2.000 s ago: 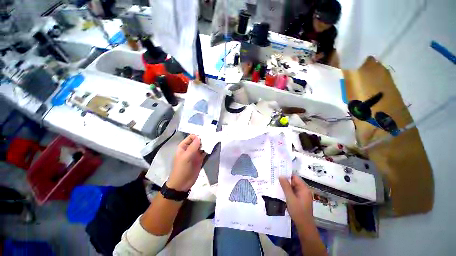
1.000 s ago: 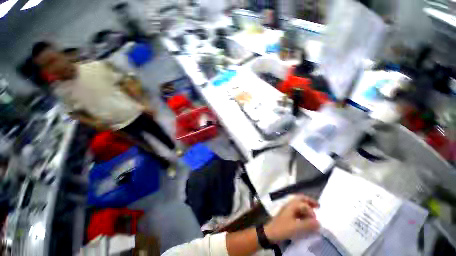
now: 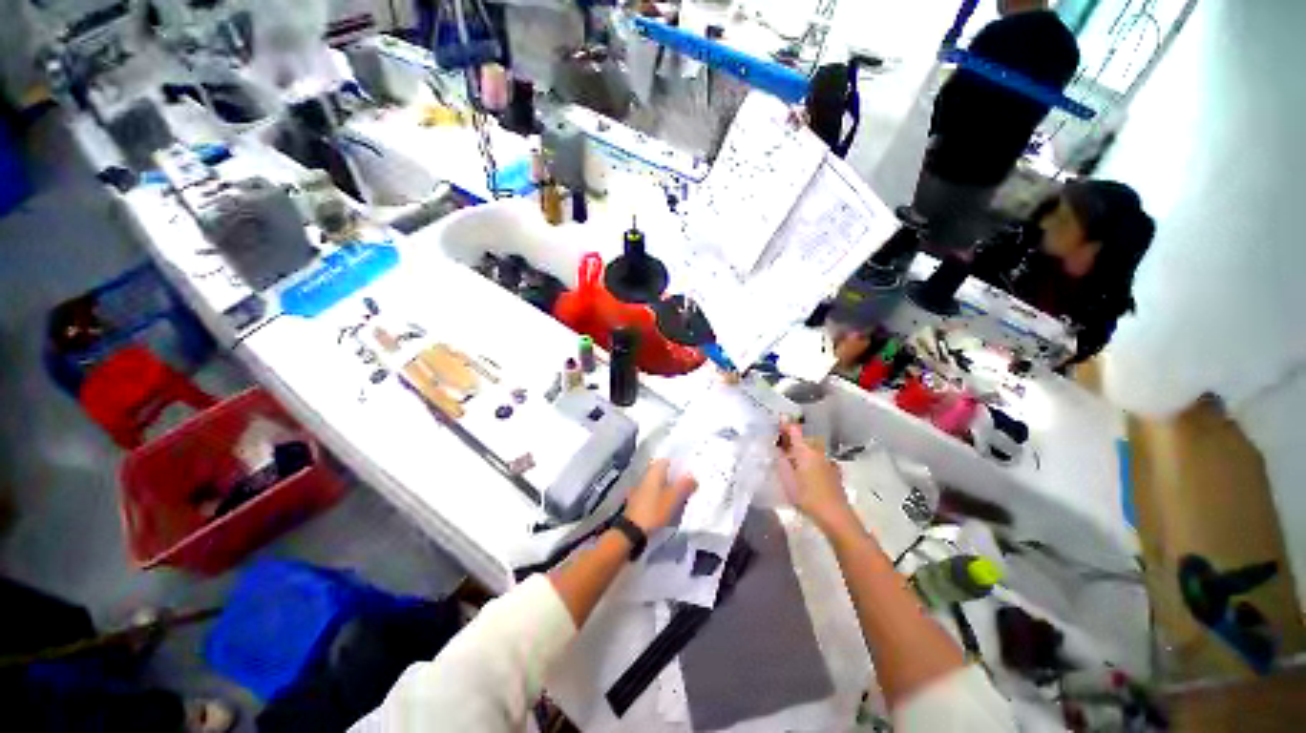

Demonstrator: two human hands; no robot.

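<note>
Both my hands are at a printed white sheet (image 3: pixel 719 461) with grey drawings, above the cluttered table at the centre. My left hand (image 3: pixel 660 501) holds its left edge. My right hand (image 3: pixel 809 477) is at its upper right edge, with thumb and fingers together there. Below the sheet lie a dark grey fabric panel (image 3: pixel 759 630) and a narrow black strip (image 3: pixel 662 662), on white paper. The sheet covers the top end of the strip.
A white sewing machine (image 3: pixel 584 455) lies left of my hands. Printed sheets (image 3: pixel 781 215) hang ahead. Red cloth (image 3: pixel 616 318) and thread stand behind. A yellow-green-capped bottle (image 3: pixel 963 576) is at right. A red crate (image 3: pixel 229 480) is on the floor. Two people are beyond the table.
The view has swung back from the left aisle to the table. The large sheet is no longer held in front of me; both hands are now at the sheet farther forward. The fabric below is uncovered.
</note>
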